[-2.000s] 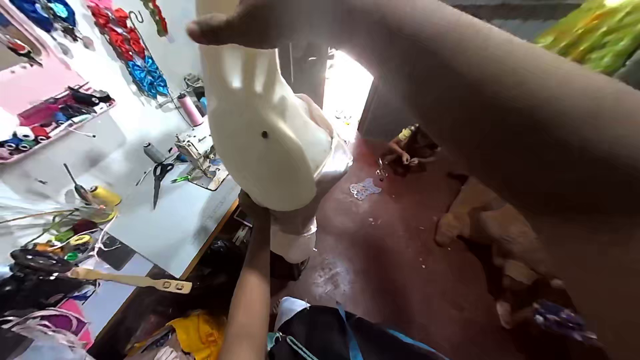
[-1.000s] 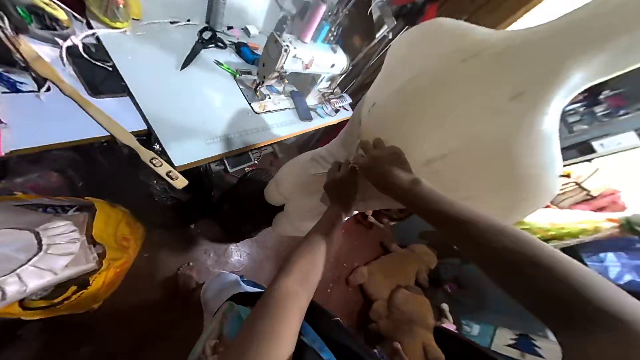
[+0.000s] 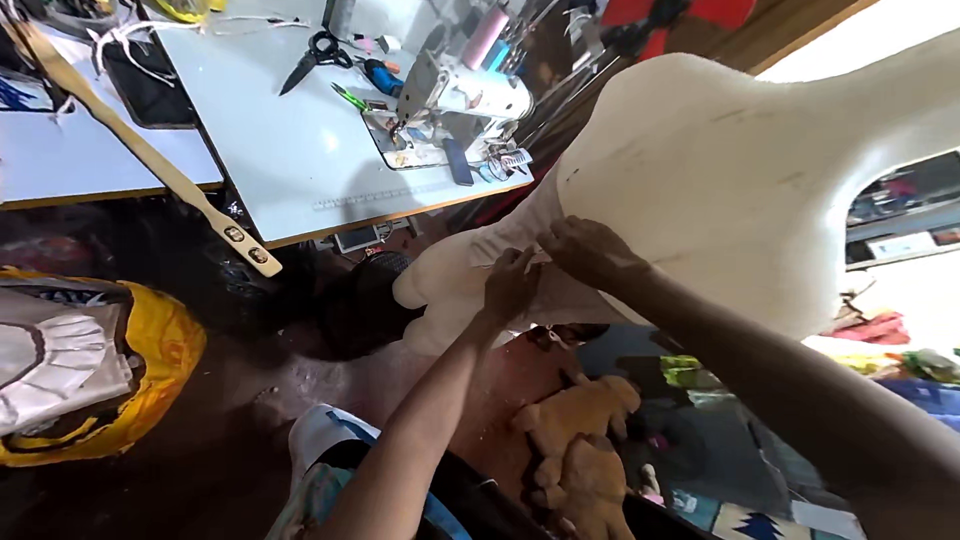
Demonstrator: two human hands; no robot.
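Observation:
A cream-coloured mannequin torso (image 3: 712, 187) lies slantwise across the view, its neck end toward the upper right. Around its waist is a pale, thin fabric band or garment (image 3: 566, 292), gathered in folds. My left hand (image 3: 512, 283) pinches the fabric at the waist, fingers closed on its edge. Just right of it, touching the mannequin, my right hand (image 3: 589, 251) has its fingertips at the same fabric edge. The two hands nearly meet. What exactly lies between the fingertips is partly hidden.
Left of the mannequin stands a table (image 3: 262, 150) with a sewing machine (image 3: 465, 94), black scissors (image 3: 319, 60) and green thread snips (image 3: 349, 97). A wooden stick (image 3: 157, 161) juts past its edge. A yellow bag (image 3: 169, 337) holds white ruffled fabric. Stuffed toys (image 3: 581, 420) lie on the floor.
Two seconds ago one hand was up at the mannequin's upper part; now both hands are together at its waist. The view has swung strongly. Over the last second the hands have stayed at the waist fabric.

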